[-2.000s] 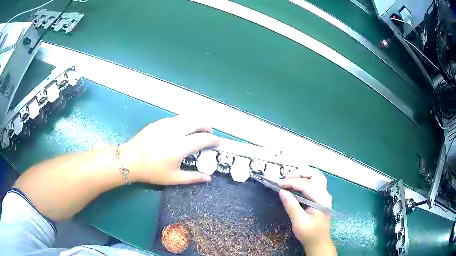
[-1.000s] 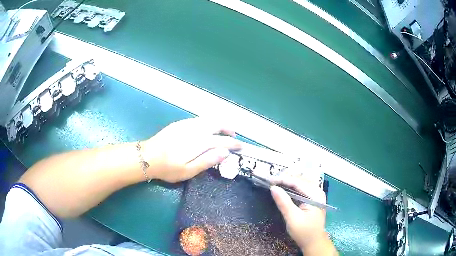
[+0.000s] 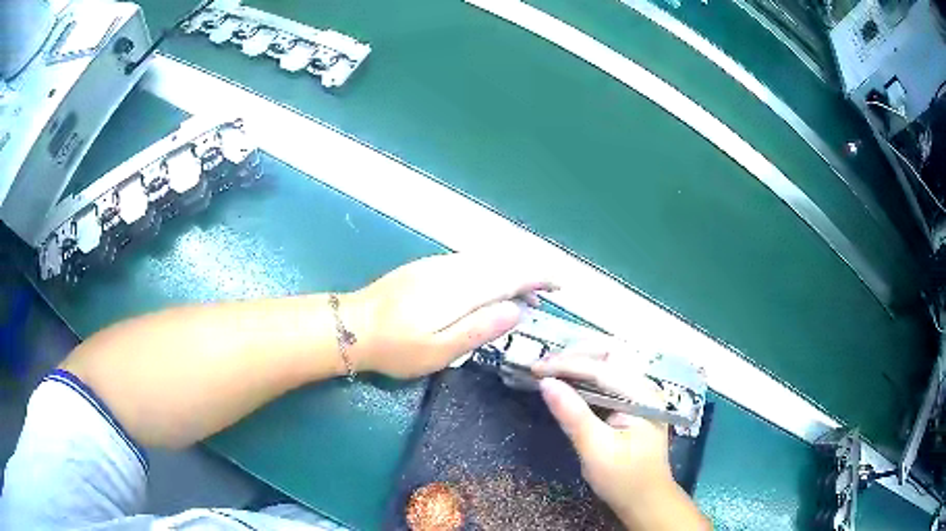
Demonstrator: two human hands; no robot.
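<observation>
A silver carrier strip point(image 3: 679, 386) with a row of coil parts and pale tabs lies along the near rail, above the black tray point(image 3: 472, 415). My left hand point(image 3: 446, 316) holds the strip's left end between thumb and fingers. My right hand point(image 3: 612, 430) holds slim metal tweezers point(image 3: 581, 392) like a pen, their tip at the coil parts near my left thumb. My hands cover much of the strip. Fine copper scraps point(image 3: 529, 498) and a copper ball point(image 3: 435, 508) lie in the tray.
Waiting carrier strips point(image 3: 145, 192) stand at left beside a white equipment box point(image 3: 78, 104). Another strip point(image 3: 275, 44) lies on the green belt point(image 3: 539, 135) beyond the near rail point(image 3: 394, 197). More strips point(image 3: 845, 482) stand at far right. Machinery point(image 3: 892, 62) is at upper right.
The view has shifted, so the surroundings appear further right and the strip on the belt shows fully. The right hand and tweezers have moved left along the strip, closer to the left hand.
</observation>
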